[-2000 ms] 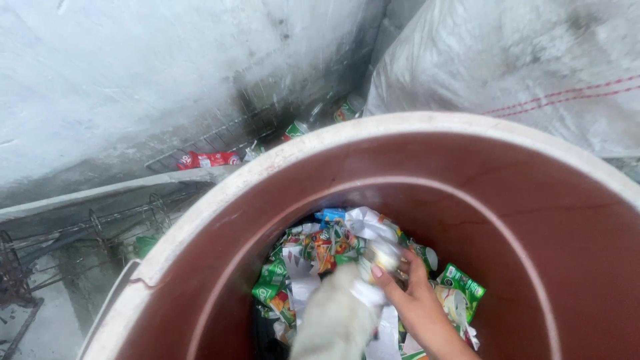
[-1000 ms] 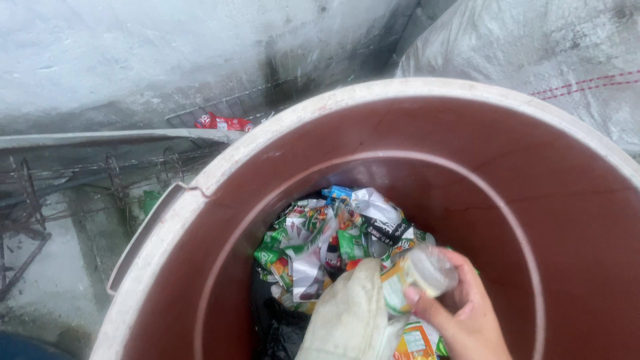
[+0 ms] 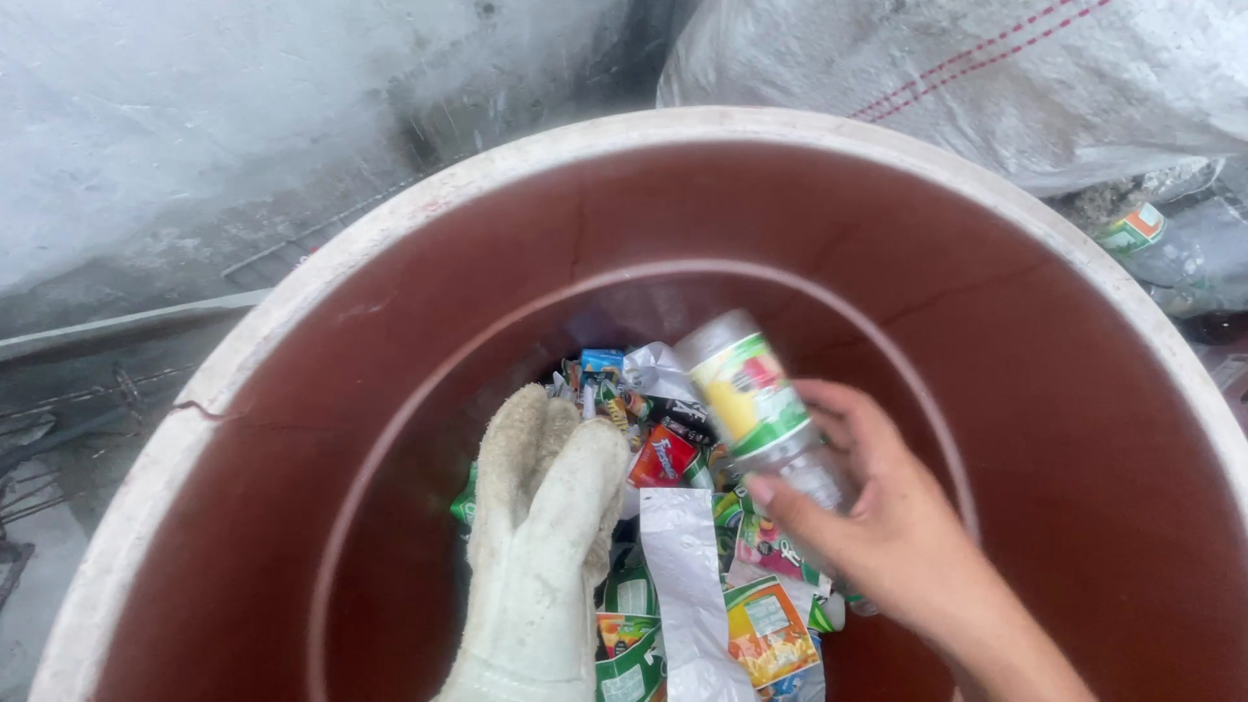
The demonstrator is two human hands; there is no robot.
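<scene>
My right hand (image 3: 868,497), bare, grips a clear plastic bottle (image 3: 756,395) with a green, yellow and red label, tilted with its upper end toward the back left. Beside it on the left, my left hand (image 3: 546,497) wears a worn whitish work glove; its fingers point up and look close together, and nothing shows between them. Both hands are inside a large round reddish-brown plastic barrel (image 3: 1072,390). Beneath them at its bottom lie many torn printed labels (image 3: 770,624) and a long silvery strip (image 3: 687,585). The inside of the glove's palm is partly hidden.
A white woven sack (image 3: 936,78) with red stitching stands behind the barrel. Clear bottles (image 3: 1185,253) lie outside at the right. A grey wall (image 3: 195,117) rises at the back left, and rusty metal wires (image 3: 68,419) lie left of the barrel. The barrel's rim is cracked at the left.
The bottle in my right hand has come apart from the glove, where both were close together before, and its label now shows more fully. The view has shifted, bringing bottles at the right into sight.
</scene>
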